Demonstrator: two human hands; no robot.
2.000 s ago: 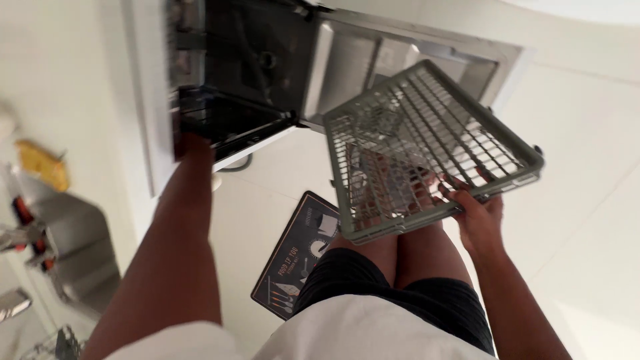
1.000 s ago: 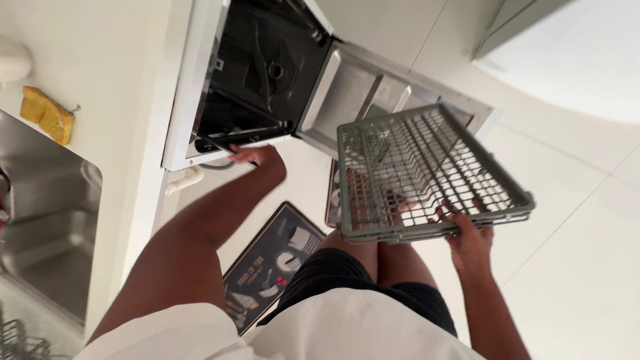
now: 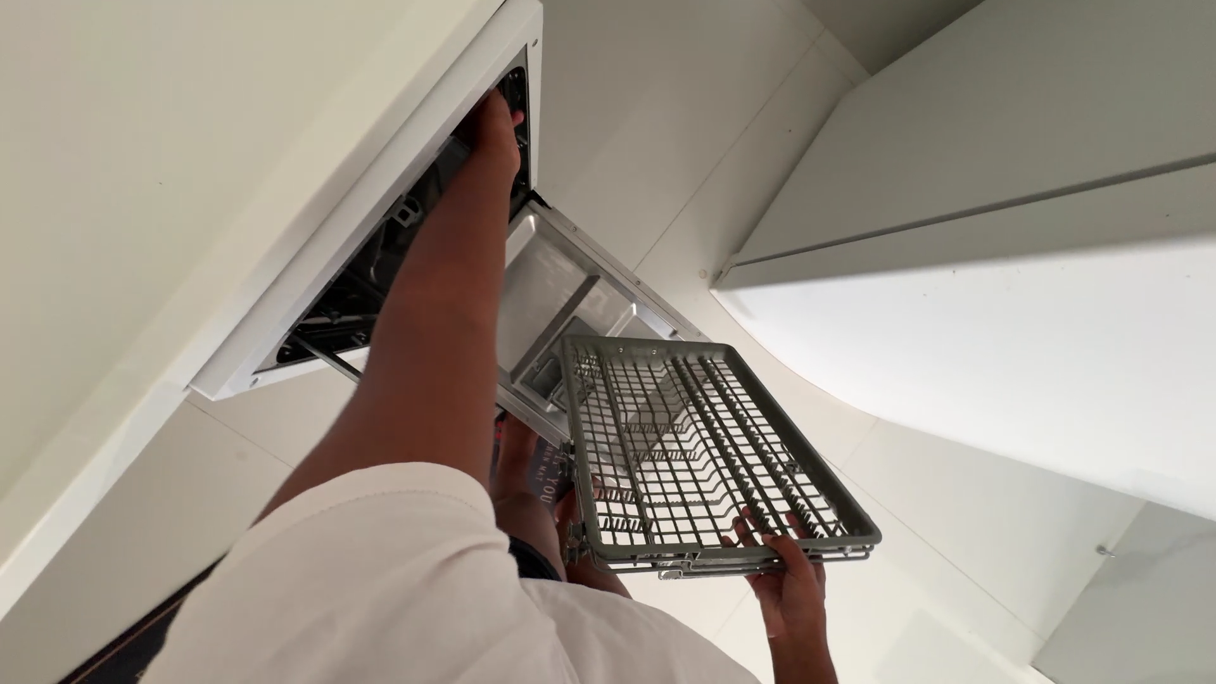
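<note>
My right hand [image 3: 784, 570] grips the near edge of a grey wire dishwasher rack [image 3: 703, 446], thumb on the rim and fingers through the mesh. The rack is tilted and holds no dishes. My left hand [image 3: 496, 128] reaches into the far upper corner of the dishwasher's dark opening [image 3: 380, 247]; its fingers are mostly hidden in shadow, so whether it holds anything cannot be told. The dishwasher's steel inner door [image 3: 560, 294] hangs open, partly behind the rack.
A white countertop [image 3: 142, 142] runs along the left above the dishwasher. White curved cabinetry [image 3: 950, 285] stands at the right. A dark printed mat [image 3: 541, 470] lies on the tiled floor [image 3: 228, 437] below my legs.
My left hand has moved from the near corner of the dishwasher opening to its far corner. My right hand still holds the rack. The view has swung, and the sink is out of sight.
</note>
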